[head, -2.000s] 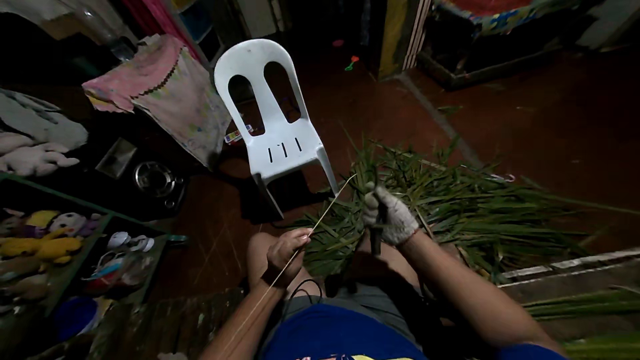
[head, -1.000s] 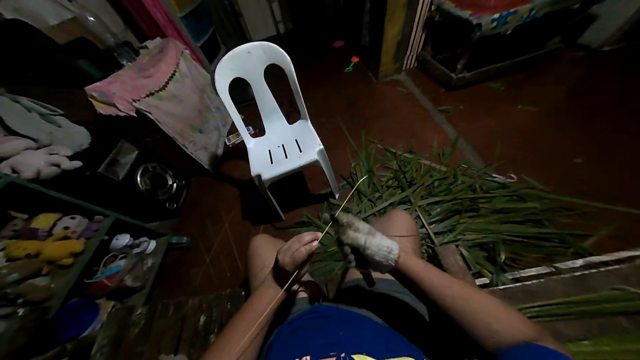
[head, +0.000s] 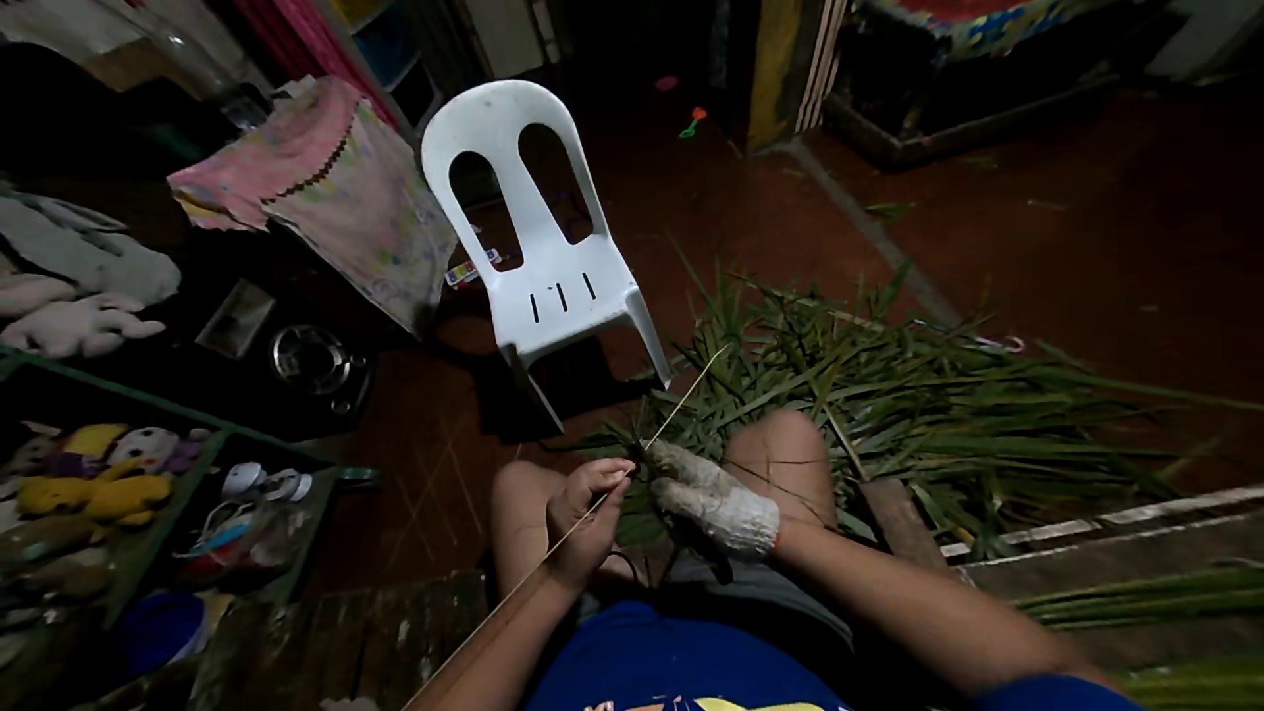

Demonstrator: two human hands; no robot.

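Note:
Between the fingers and thumb of my bare left hand (head: 591, 509) is a thin pale strip (head: 688, 392), which runs from the bottom edge up past both hands. My right hand (head: 713, 502), in a soiled white knit glove, is closed beside it, over my lap. A dark object, perhaps a knife, shows partly under the glove; its shape is mostly hidden. The strip passes at the glove's fingertips. A heap of long green leaves (head: 908, 395) lies on the floor beyond my knees and to the right.
A white plastic chair (head: 553, 281) stands ahead. At left are a green shelf (head: 163, 528) with stuffed toys, a speaker (head: 311, 358) and a cloth-covered object (head: 365, 212). A wooden piece (head: 904, 523) lies beside my right knee. More green strips (head: 1145, 597) are at lower right.
My gloved right hand has moved down and left, close to my left hand. The strip's far end, near the glove two seconds ago, now sticks out beyond it.

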